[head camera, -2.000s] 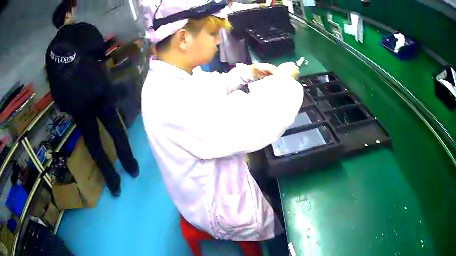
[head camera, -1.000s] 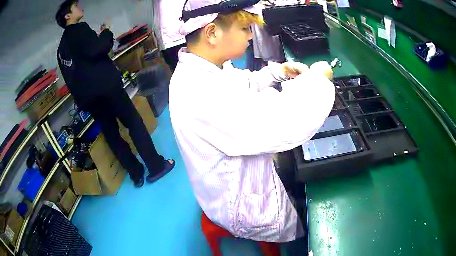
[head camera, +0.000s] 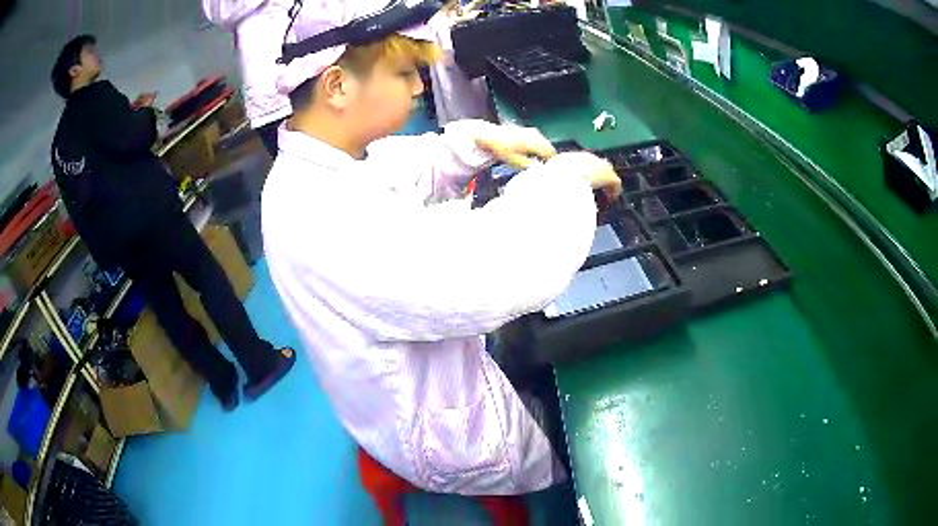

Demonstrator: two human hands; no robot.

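Note:
Neither of my hands is in the picture. Nearest in front of me is the green bench (head camera: 710,411), scattered with small white specks. On it stand black phone trays (head camera: 617,321) with rectangular pockets. A pale phone or screen assembly (head camera: 602,288) lies in the nearest pocket, and dark glossy ones (head camera: 710,228) lie in the pockets to the right. A neighbour in a pale pink smock (head camera: 411,257) has both hands over the trays; what the hands hold cannot be made out. A small white item (head camera: 604,121) lies on the bench behind the trays.
The neighbour sits on a red stool (head camera: 383,491). A person in black (head camera: 123,185) stands by the shelves at the left, near an open carton (head camera: 154,396). More black trays (head camera: 535,77) stand farther back. Bins (head camera: 804,82) hang on the green back panel.
The view swung right, then back left. The neighbour's hands have lowered to the trays, and the white item near them now lies on the bench. The person in black has turned.

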